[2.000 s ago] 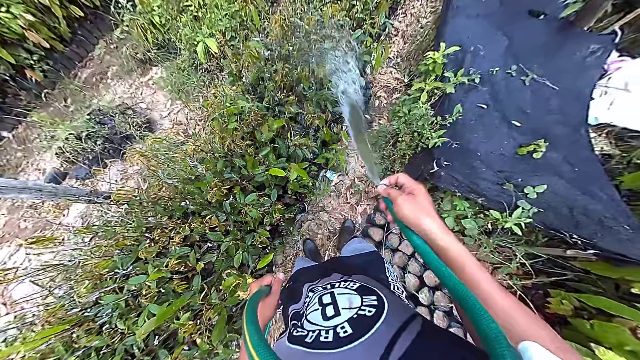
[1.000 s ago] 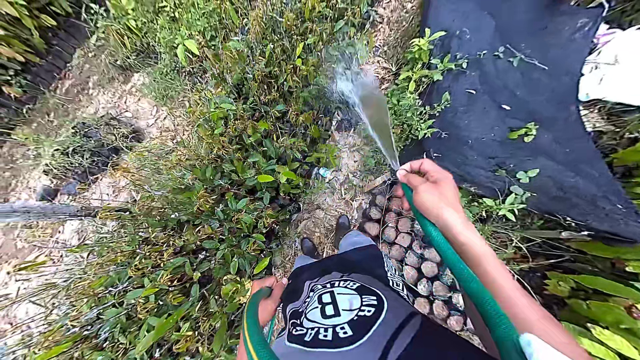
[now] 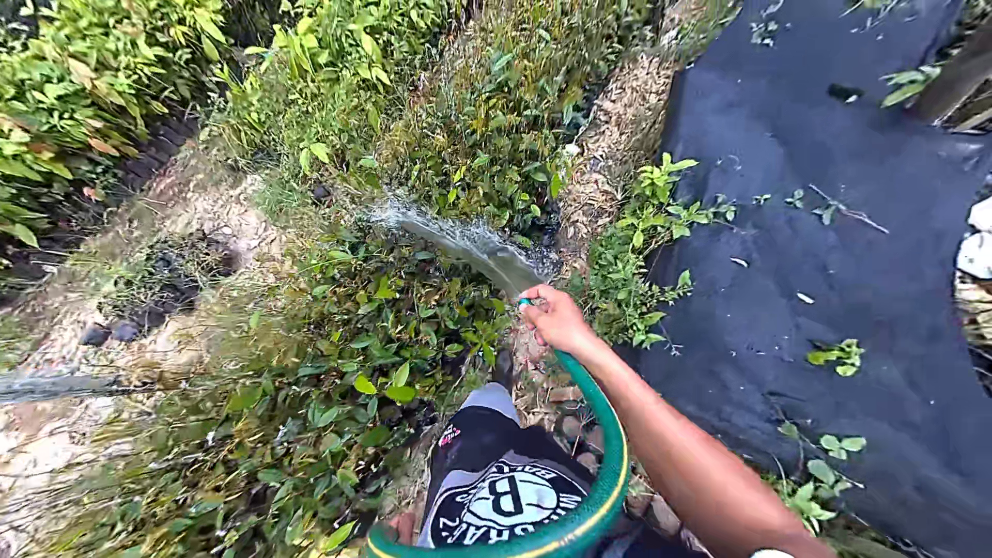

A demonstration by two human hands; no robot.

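My right hand (image 3: 556, 316) grips the end of a green garden hose (image 3: 612, 434) with a yellow stripe, its fingers at the mouth. A fan of water (image 3: 465, 244) sprays from there up and to the left over leafy seedlings (image 3: 372, 318). From my right hand the hose curves down across the front of my printed black and grey clothing. At the bottom edge my left hand (image 3: 403, 527) shows only in part, against the hose; most of it is hidden or out of frame.
Black sheeting (image 3: 806, 232) with twigs and leaves on it covers the ground at right. A strip of dry leaf litter (image 3: 628, 124) runs beside it. Round filled pots (image 3: 659, 515) lie near my legs. Bare soil (image 3: 225, 201) and a dark row of pots (image 3: 159, 151) are at left.
The spray has swung from up and slightly left to strongly left. The hose now bends across my front, and my left hand is lower, mostly out of view. The view has shifted.
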